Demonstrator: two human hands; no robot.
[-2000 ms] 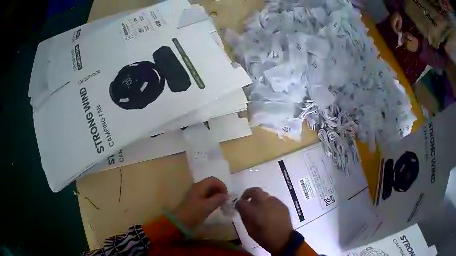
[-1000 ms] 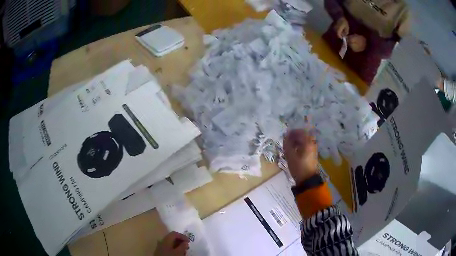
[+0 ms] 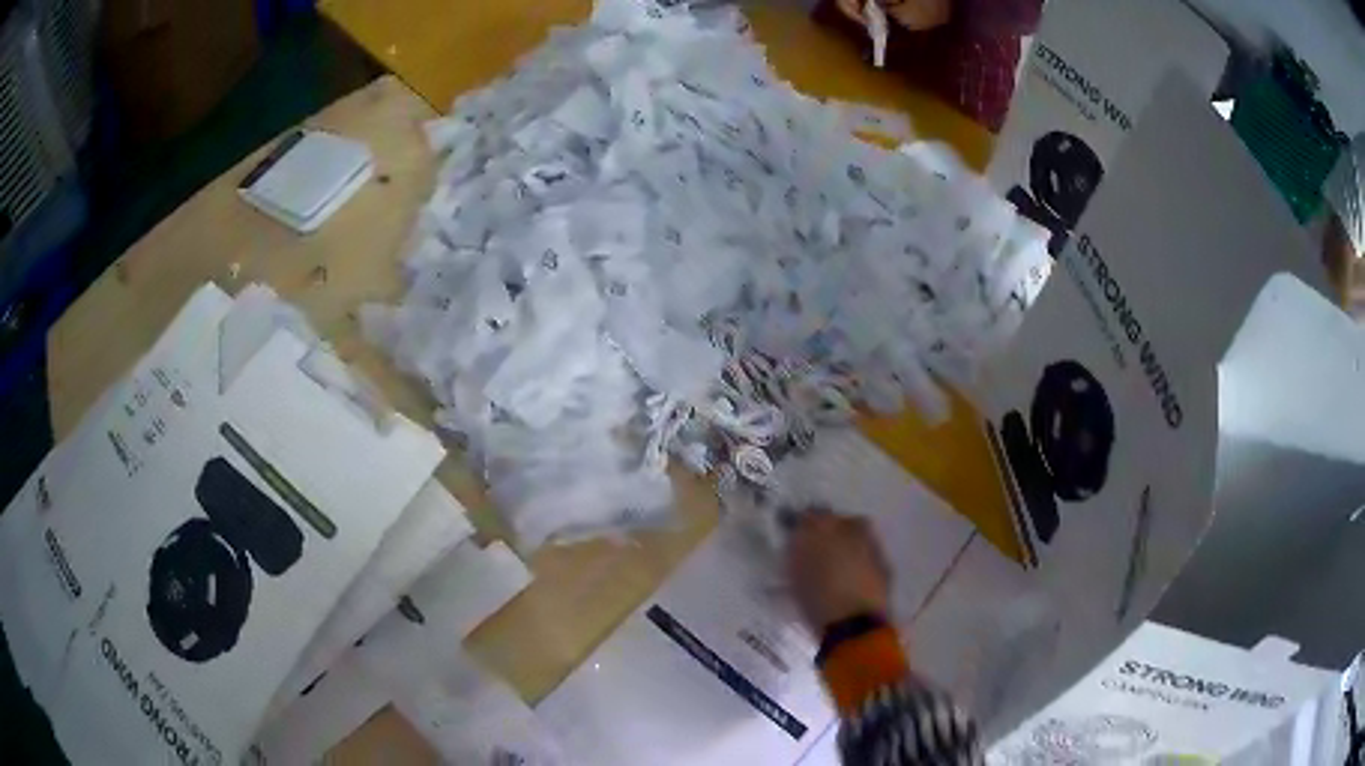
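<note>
My right hand [image 3: 838, 566] is blurred, above a flat white carton [image 3: 704, 621] with a black bar. A pale blur lies at its fingertips; I cannot tell whether the hand holds it. Just beyond are loose white coiled cables [image 3: 741, 427] at the near edge of a large heap of small bagged packs [image 3: 599, 255]. Frosted strip bags [image 3: 467, 700] lie left of the flat carton, cut off at the bottom. My left hand is out of the picture.
Flat colour boxes [image 3: 113, 539] are stacked at left. A small white scale-like square [image 3: 309, 180] lies at the far left of the table. Erected "STRONG WIND" boxes [image 3: 1138, 299] stand at right. A person's hands [image 3: 898, 12] show at the top edge.
The view has swung right. My right hand has come back from the cables towards me, over the flat carton. My left hand has left the picture.
</note>
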